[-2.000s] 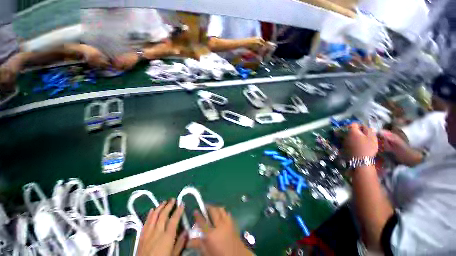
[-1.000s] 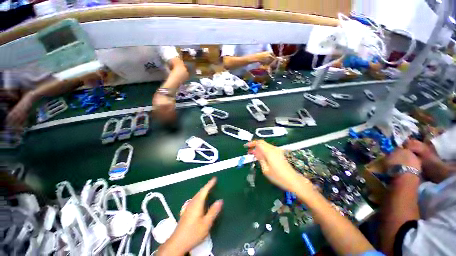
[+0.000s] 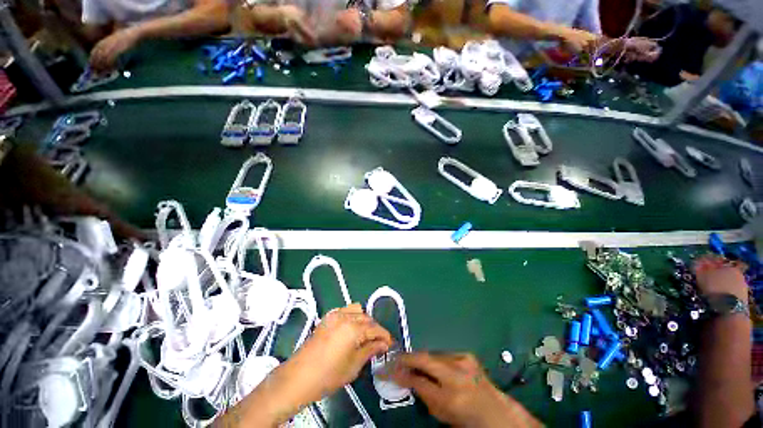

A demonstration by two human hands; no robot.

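Observation:
A white loop housing (image 3: pixel 405 319) lies on the green worktop in front of me, its loop pointing away and its round base towards me. My left hand (image 3: pixel 347 341) has its fingertips pinched at the housing's left side. My right hand (image 3: pixel 456 386), slightly blurred, has its fingertips on the base and partly hides it. Any small part between the fingers cannot be made out. Another white loop housing (image 3: pixel 325 266) lies partly under my left hand. A tangled pile of white housings (image 3: pixel 201 309) lies at left.
Blue cylinders (image 3: pixel 577 333) and small metal parts (image 3: pixel 623 288) lie at right, beside another worker's forearm (image 3: pixel 726 359). A blue cylinder (image 3: pixel 462 231) lies on the pale rail (image 3: pixel 360 240). Housings lie along the conveyor belt (image 3: pixel 326 180). Workers' hands (image 3: pixel 577 38) show on the far side.
My right hand has come back from the rail to the housing, leaving a blue cylinder on the rail. My left hand has closed its fingers at the housing. The view has turned.

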